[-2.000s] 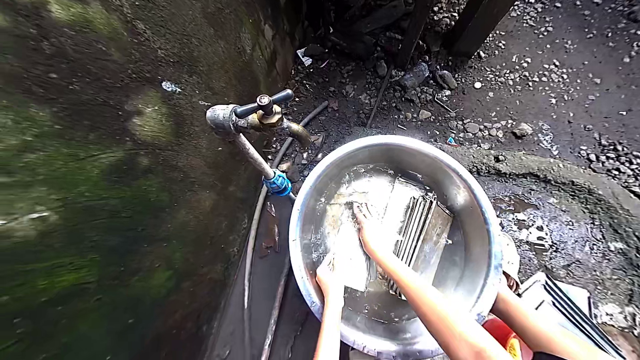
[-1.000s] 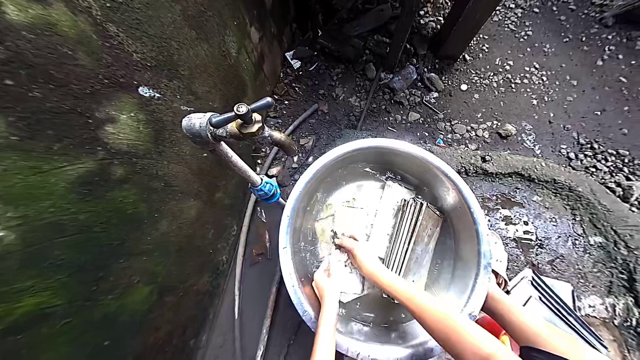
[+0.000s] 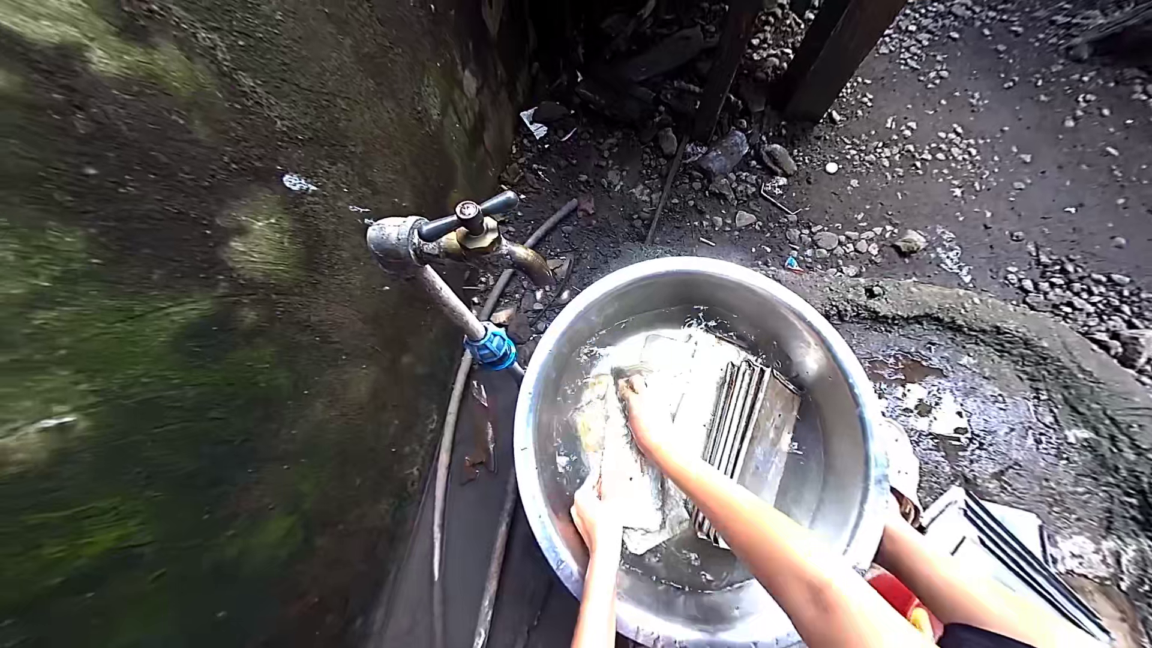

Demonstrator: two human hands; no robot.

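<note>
A wide metal basin (image 3: 846,378) holds water and several flat, thin rectangular panels (image 3: 733,418), some stacked on edge and leaning. At the left side of the basin, a pale flat panel (image 3: 643,490) lies tilted in the water. My left hand (image 3: 594,513) grips this panel's lower left edge. My right hand (image 3: 634,391) is bent over its upper part, in contact with it; glare and splashing hide the fingertips. The stacked panels stand just right of my right forearm.
A brass tap (image 3: 486,238) on a pipe with a blue fitting (image 3: 492,347) stands left of the basin, beside a mossy wall (image 3: 225,405). Hoses (image 3: 447,459) run along the ground. More dark-edged panels (image 3: 1017,549) lie at the lower right, near a red object (image 3: 895,594).
My right hand has moved over the pale panel, from its right side two seconds ago to its upper part. My left hand stays at the panel's lower left edge.
</note>
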